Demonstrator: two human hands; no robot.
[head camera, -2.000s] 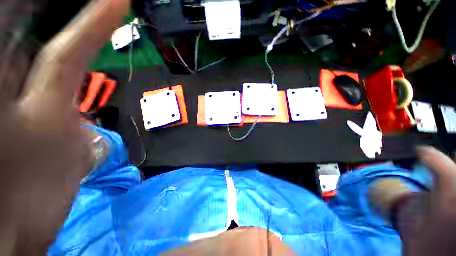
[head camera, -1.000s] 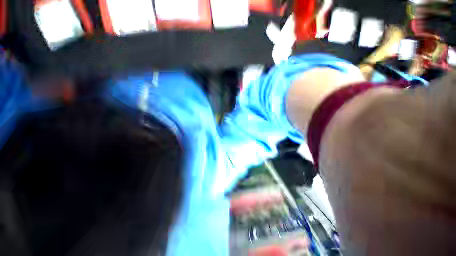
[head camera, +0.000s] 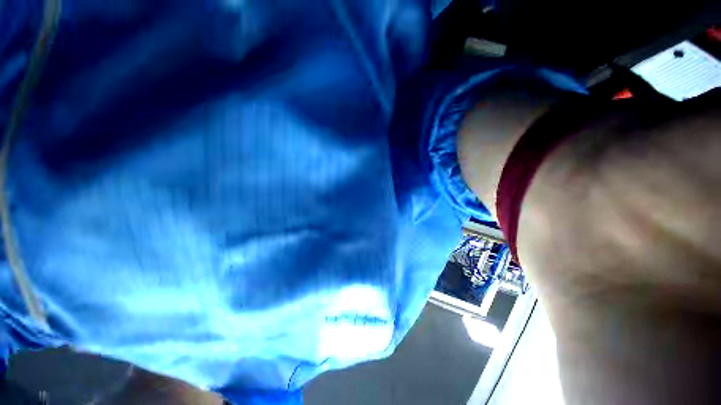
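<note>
My right hand (head camera: 632, 229) is very close to the camera and fills the right side, cut off by the frame's edge. A dark red band is round the wrist, below a blue sleeve. Its fingers cannot be made out, so its grip is hidden. My left hand is not in view. A white square unit (head camera: 678, 71) with a dark dot shows at the upper right, partly hidden behind my right hand. I cannot tell whether the hand touches it.
My blue work garment (head camera: 237, 190) fills the left and centre. Dark surroundings lie at the top. A framed opening with blue and white cable-like shapes (head camera: 478, 261) and a bright white lamp-like patch (head camera: 481, 331) show at the lower right. A bit of skin shows at the bottom edge.
The view has swung away from the bench and its row of white units onto my garment. My left hand has left the picture. My right hand stays large at the right.
</note>
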